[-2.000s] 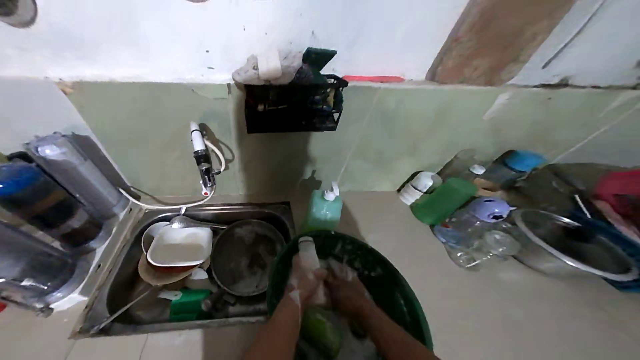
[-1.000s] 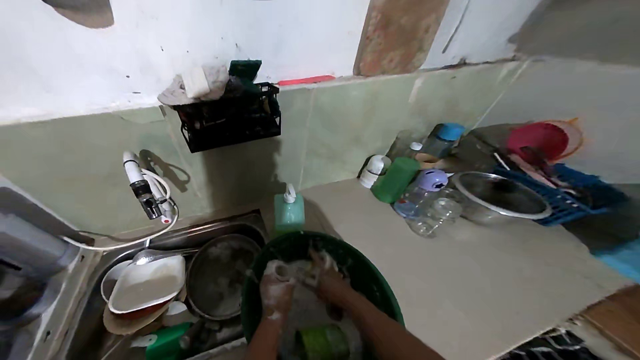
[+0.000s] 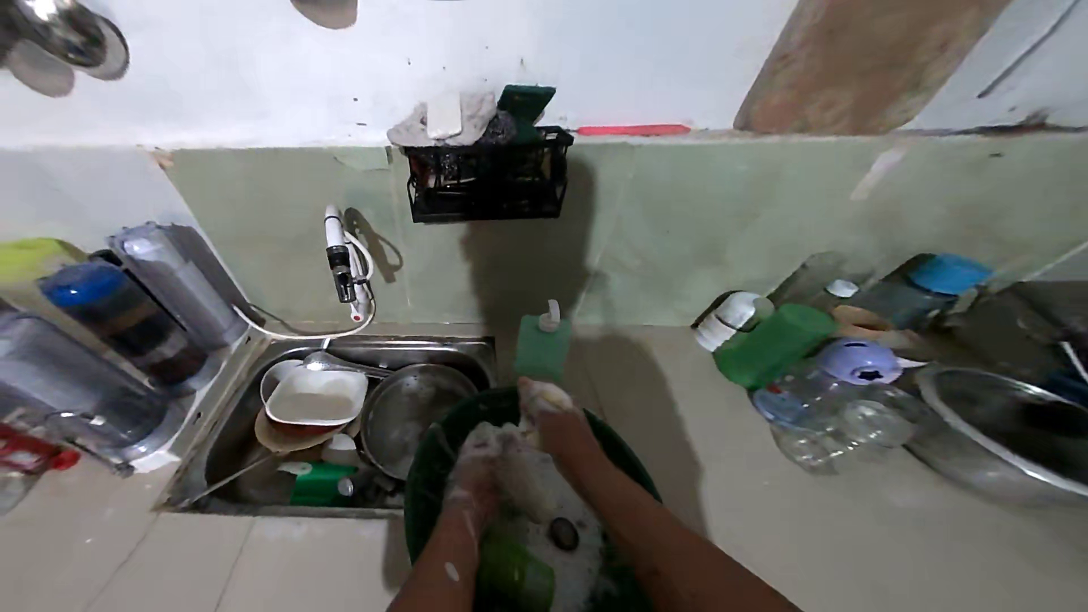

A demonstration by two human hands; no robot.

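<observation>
My left hand [image 3: 484,467], covered in suds, is curled around a pale, soapy item [image 3: 527,486] over a dark green basin [image 3: 633,463]. Close beside it, my right hand [image 3: 548,412] is bent near the basin's back rim. Something pale yellowish shows at its fingers, too blurred to name. Foamy water [image 3: 574,574] fills the basin below. A light green container [image 3: 514,574] and a small dark round thing [image 3: 563,534] lie in the foam. Right behind the basin stands a green pump bottle [image 3: 542,347] with a white pump.
Left of the basin, a metal sink [image 3: 208,476] holds a white dish [image 3: 316,397], a round pan [image 3: 416,416] and other dishes. A faucet [image 3: 340,263] and black wire basket [image 3: 489,183] are on the wall. Plastic bottles [image 3: 837,425], a green container [image 3: 773,340] and a metal bowl [image 3: 1003,433] occupy the right.
My right hand has moved up toward the basin's back rim, and my left hand is still over the basin. The view swung right, then back left.
</observation>
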